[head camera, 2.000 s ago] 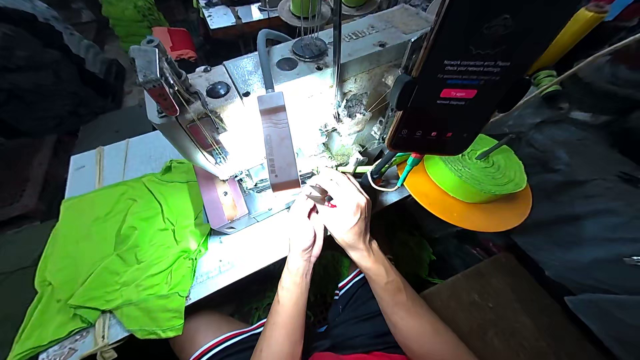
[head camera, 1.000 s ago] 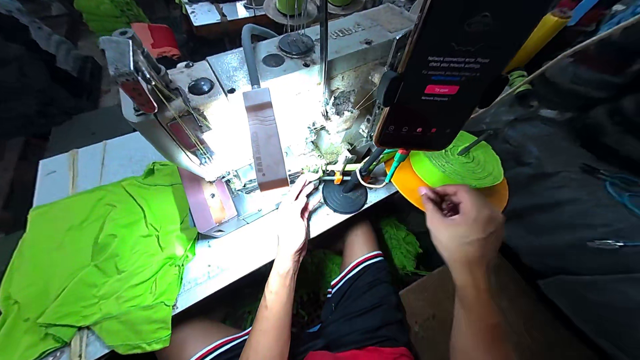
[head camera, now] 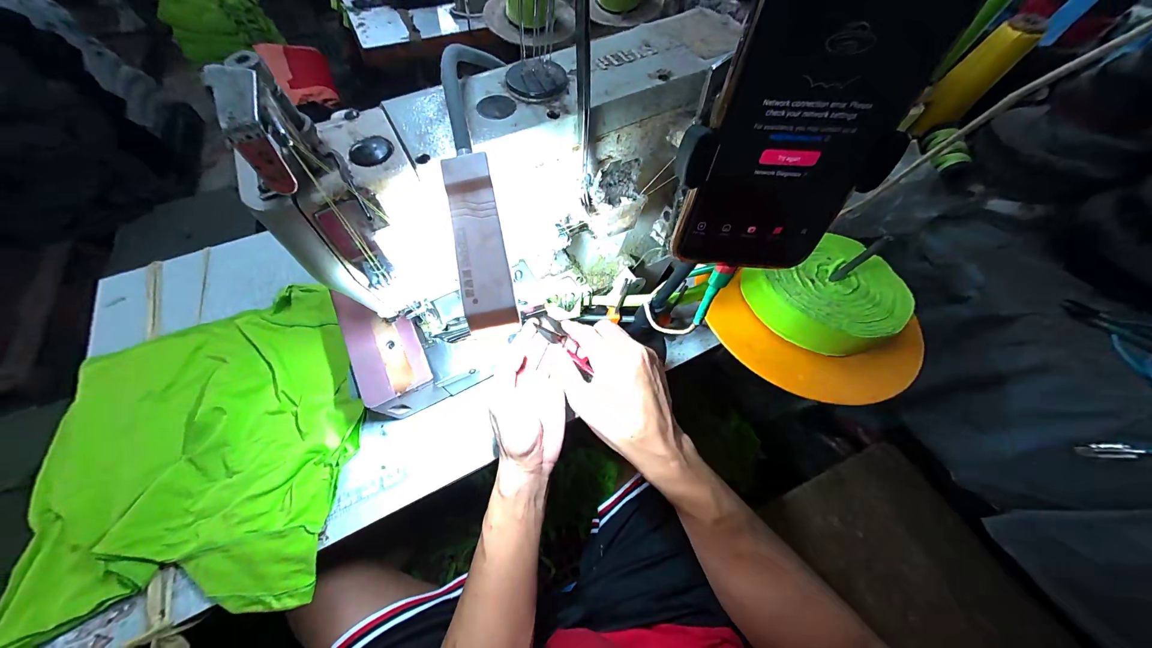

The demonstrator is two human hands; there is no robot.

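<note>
At the front of an industrial sewing machine (head camera: 522,216), my right hand (head camera: 625,382) grips a small red-handled tool (head camera: 576,353), which looks like pliers or nippers. Its dark jaws point up and left, towards my left hand (head camera: 529,396). The left hand is close beside it with bent fingers; glare hides whether anything small is between them. Just above both hands is the lower end of a flat lamp (head camera: 481,243) on a grey flexible neck. Bright green fabric (head camera: 198,441) lies to the left on the white table (head camera: 423,454).
Right of the machine, a roll of green fabric strip (head camera: 828,292) sits on an orange disc (head camera: 814,373). A phone (head camera: 792,135) in a holder hangs above it. Cables and a green-tipped tube run near the right hand. Scissors-like tools lie at the far right.
A second ago my right hand was out by the orange disc; now it has come left, beside my left hand, with the red-handled tool in it. The green fabric still lies on the table.
</note>
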